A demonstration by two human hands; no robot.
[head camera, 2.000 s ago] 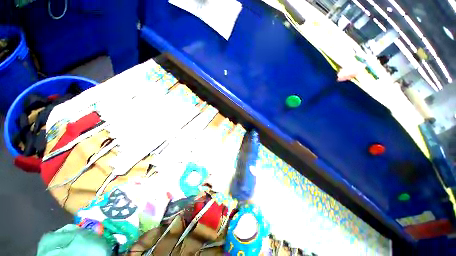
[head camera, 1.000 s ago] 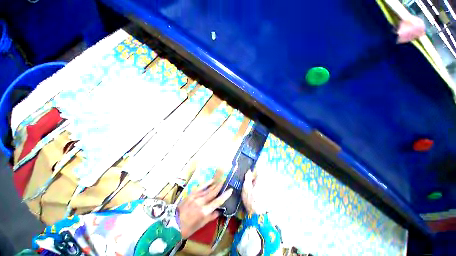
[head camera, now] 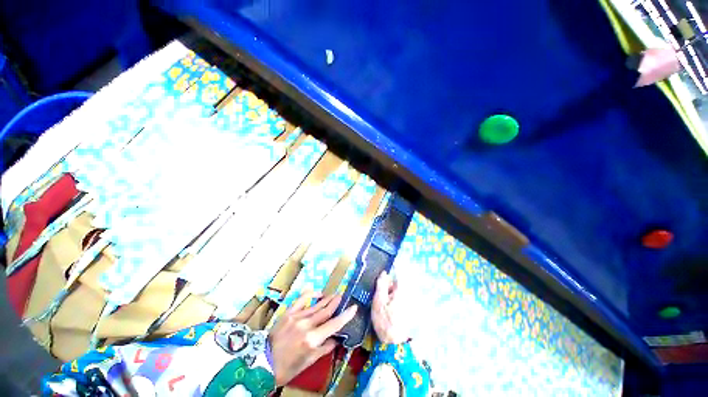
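The long dark cutting die (head camera: 378, 252) lies across the printed sheet stack (head camera: 473, 302), its far end at the dark gap under the blue press. My left hand (head camera: 303, 337) is bare and lies along the left side of the die near its near end, fingertips on its edge. My right hand (head camera: 384, 310) is bare and rests upright against the die's right side. Both hands hold the die between them. Cut slits and tan strips run through the pale printed sheet left of the die.
Tan layers (head camera: 74, 302) and a red flap (head camera: 48, 205) hang at the left end. A blue bin (head camera: 46, 105) stands at the left edge. The blue press front carries green buttons (head camera: 498, 129) (head camera: 669, 312) and a red button (head camera: 657, 238).
The hands were not visible beside the die two seconds ago; both now lie against its near end. Since one second ago they have barely moved. The view has shifted closer.
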